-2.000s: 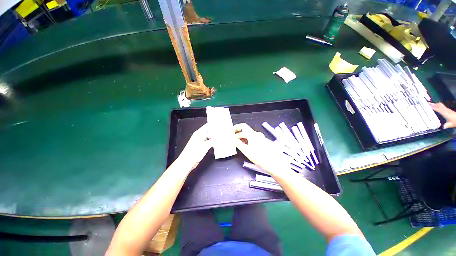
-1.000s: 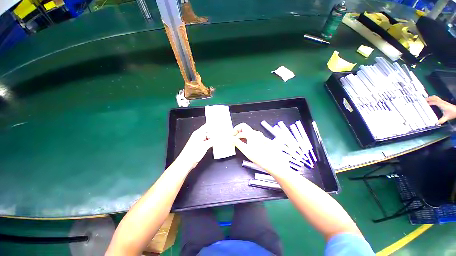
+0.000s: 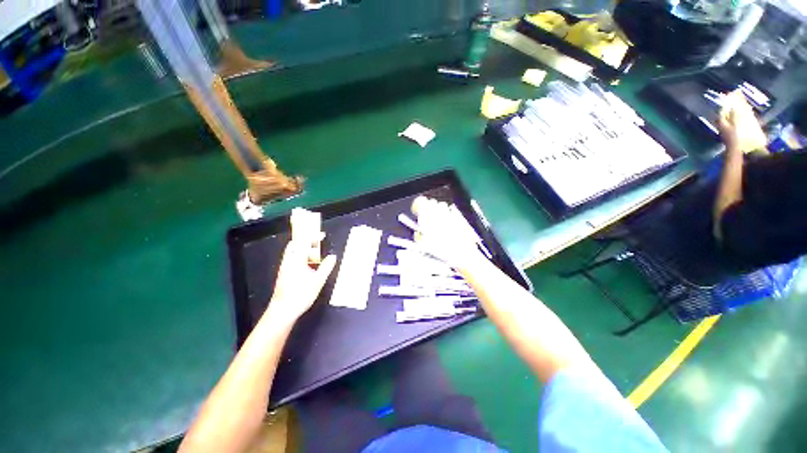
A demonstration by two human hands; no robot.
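Observation:
A black tray (image 3: 310,385) lies in front of me on the green bench. A white rectangular sheet (image 3: 357,267) lies in it between my hands. Slim white sticks (image 3: 431,307) lie fanned out in the tray's right half. My left hand (image 3: 303,270) is over the left part of the tray, thumb apart; a pale shape shows at its fingertips, too washed out to tell from the fingers. My right hand (image 3: 442,234) is over the upper sticks, its fingers bright and blurred; I cannot tell whether it grips one.
A full tray of white sticks (image 3: 588,146) stands at the right. Behind are a paper scrap (image 3: 418,134), yellow pieces (image 3: 498,104), a green bottle (image 3: 479,40) and a dark box of yellow material (image 3: 580,40). A taped post (image 3: 234,128) stands left. A person (image 3: 761,203) works far right.
My hands have moved apart and off the white sheet, which now lies in the tray. My right hand has gone to the sticks. The view has turned right, showing more of the other person.

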